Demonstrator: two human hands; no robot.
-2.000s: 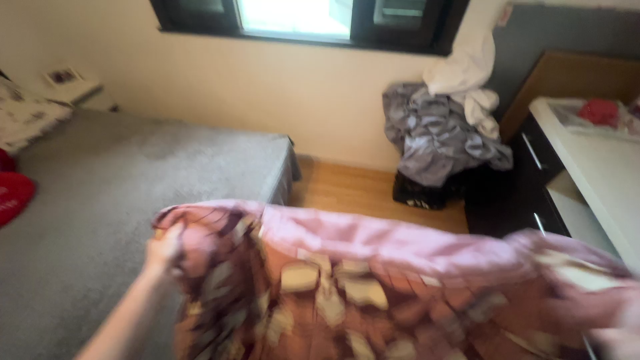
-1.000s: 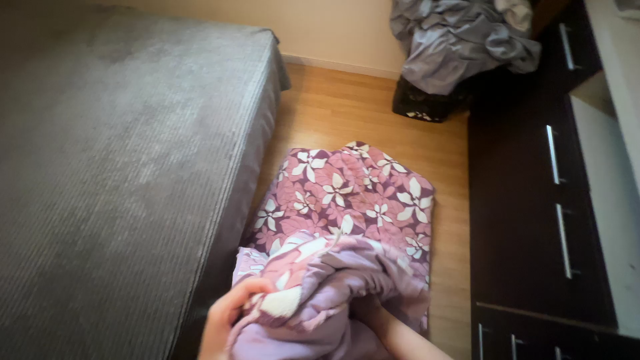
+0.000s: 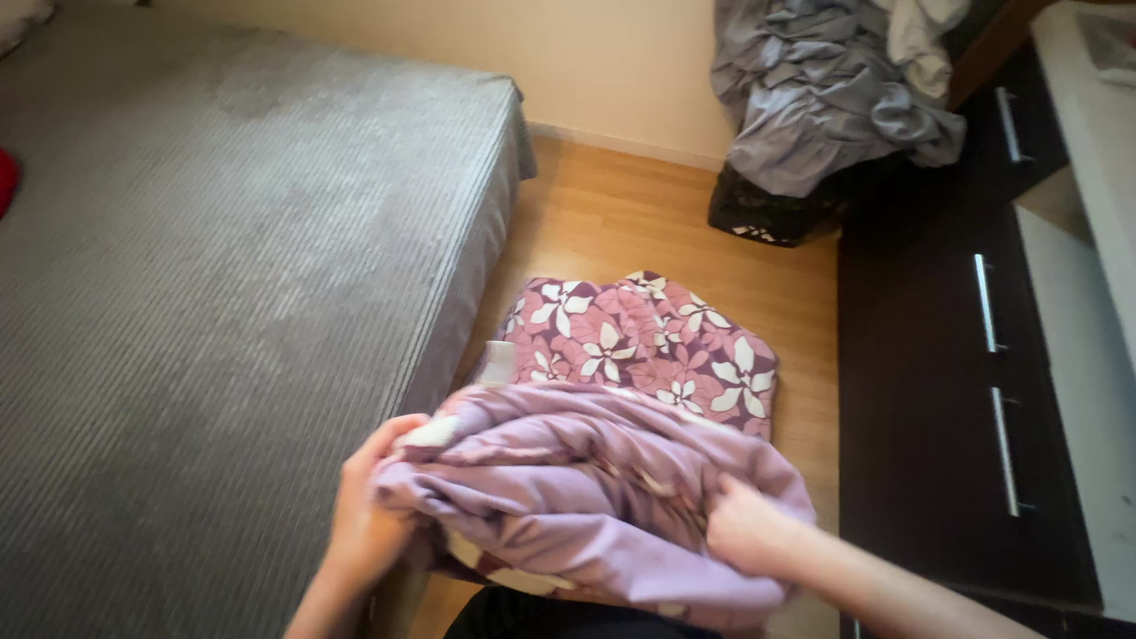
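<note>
A flower-printed fabric cover (image 3: pixel 612 524) with a plain lilac inner side is bunched up between my hands, low in the view. My left hand (image 3: pixel 377 497) grips its left edge, thumb on top. On the right, my right hand (image 3: pixel 754 528) holds the gathered folds, its fingertips partly hidden in the cloth. The far part of the same print (image 3: pixel 657 355), pink and purple with white flowers, lies spread on the wooden floor; whether it is one piece with the bunched part is hidden by the folds. A small white tag (image 3: pixel 500 362) shows at its left edge.
A bed with a grey ribbed cover (image 3: pixel 266 266) stands on the left. On the right is a dark drawer unit (image 3: pixel 932 399) with metal handles. Grey crumpled cloth (image 3: pixel 816 98) is heaped on a black container (image 3: pixel 754 209) near the wall. Wooden floor (image 3: pixel 603 204) shows between them.
Two seconds ago the cloth was stretched wide between my hands; now it is gathered in folds. Since one second ago my hands have moved farther apart. The view has tilted down from the window.
</note>
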